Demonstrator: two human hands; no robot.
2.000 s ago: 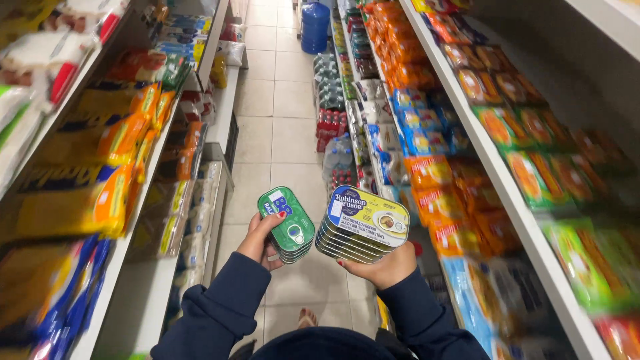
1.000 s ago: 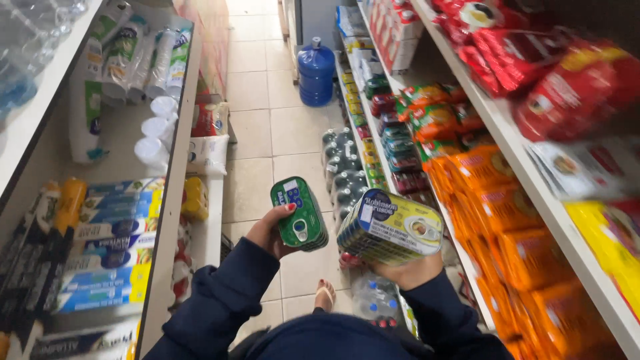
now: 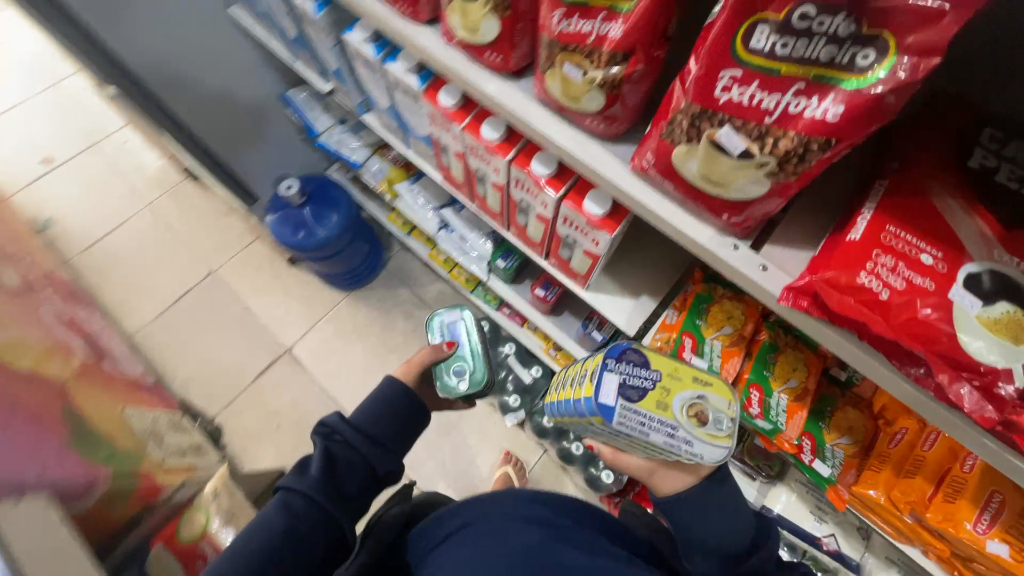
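My left hand (image 3: 432, 376) holds a short stack of green sardine tins (image 3: 459, 349), its thumb with red nail polish on the edge of the top lid. The pull ring of that lid faces up. My right hand (image 3: 652, 468) grips a taller stack of yellow and blue sardine tins (image 3: 656, 400) from below, fingers mostly hidden underneath. This stack is tilted, its top tin facing me, with a pull ring at the right end. The two stacks are apart, above the floor and packs of dark bottles.
Shelves at right hold red coffee bags (image 3: 768, 120), red-topped cartons (image 3: 512, 176) and orange packets (image 3: 904, 464). A blue water jug (image 3: 324, 232) stands on the tiled floor (image 3: 232, 336). Packs of dark bottles (image 3: 576, 456) lie low by the shelf. My sandalled foot (image 3: 510, 470) is below.
The view has swung toward the right-hand shelves and moved along the aisle, so coffee bags and cartons now show large. Both hands still hold their tin stacks.
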